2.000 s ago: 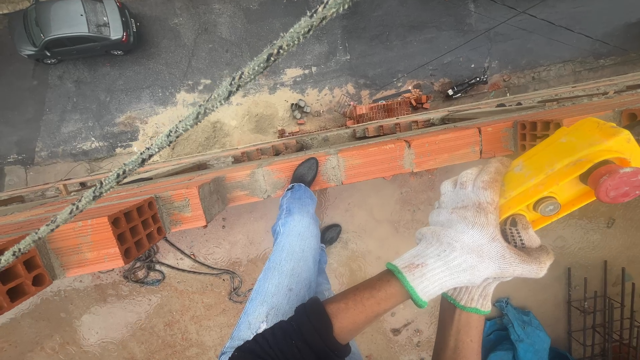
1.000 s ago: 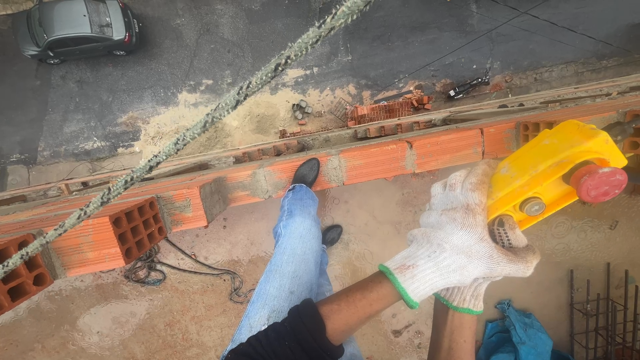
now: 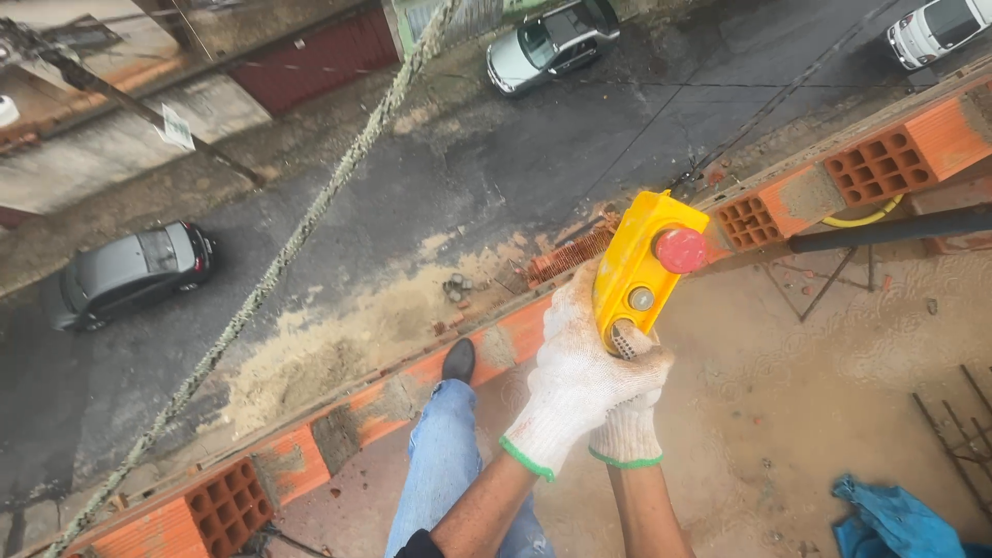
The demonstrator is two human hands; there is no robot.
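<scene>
A yellow hoist control pendant (image 3: 635, 271) with a red mushroom button (image 3: 680, 250) and smaller round buttons is gripped between both gloved hands. My left hand (image 3: 577, 364), in a white knit glove with a green cuff, wraps the pendant's lower left side. Behind and to its right, my right hand (image 3: 639, 403) wears a matching glove and supports the lower end; much of it is hidden. A gloved thumb lies over the lowest button; which hand it belongs to is hard to tell. A thick rope (image 3: 291, 248) runs diagonally at the left, touching neither hand.
One booted foot (image 3: 459, 360) rests on a low hollow-brick wall (image 3: 298, 463) at the floor's edge. Far below lies a street with sand (image 3: 310, 372) and parked cars (image 3: 128, 271). Wet floor, steel bars (image 3: 957, 446), a blue cloth (image 3: 895, 519) and a dark pipe (image 3: 891, 229) are at the right.
The view has swung, showing more of the street. Both hands still hold the pendant, which has turned more upright in view.
</scene>
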